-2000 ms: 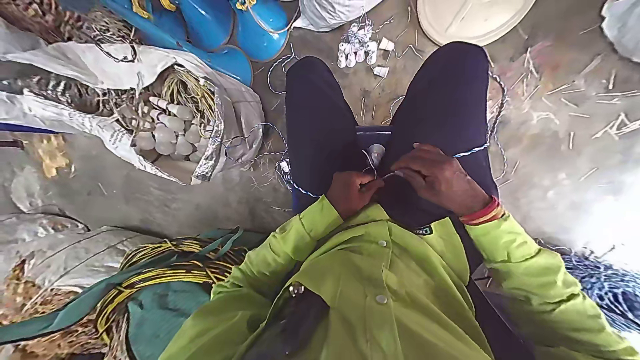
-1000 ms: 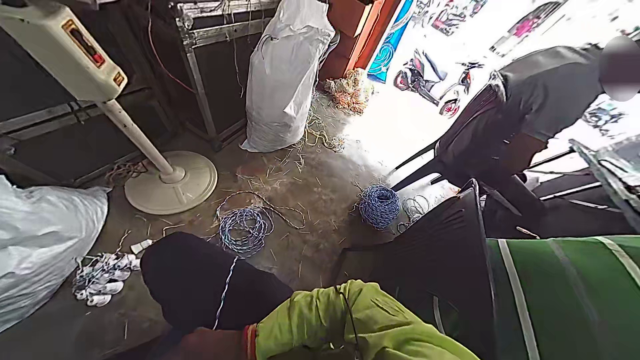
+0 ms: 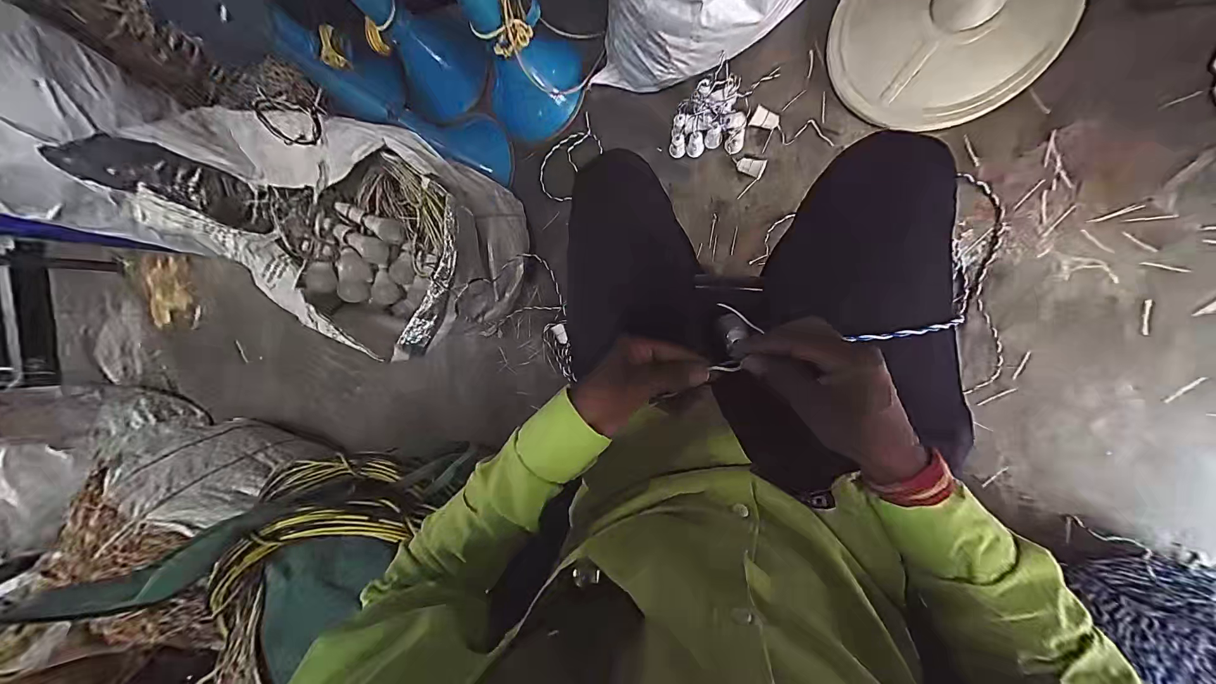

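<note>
Between my thighs, my left hand [image 3: 646, 378] pinches one part of a thin whitish wire [image 3: 726, 367]. Close on its right, my right hand [image 3: 836, 380] grips the same wire. A blue-and-white twisted wire [image 3: 902, 334] runs from my right hand across my right thigh and down toward the floor. Just above the fingertips sits a small pale bulb holder or similar fitting [image 3: 731, 331], partly hidden. Beyond my knees, a cluster of small white fittings [image 3: 708, 123] with wires lies on the floor.
An open white sack [image 3: 494, 218] holds grey bulb-shaped pieces [image 3: 366, 266] at left. Blue containers [image 3: 442, 66] stand behind it. A round cream base [image 3: 950, 66] lies ahead. Yellow-black wire coils [image 3: 313, 513] are at lower left, a blue-white wire heap [image 3: 1140, 608] at lower right.
The view swung from the doorway and a seated person back down to my lap. Both hands are again close together at the wire, much as two seconds ago.
</note>
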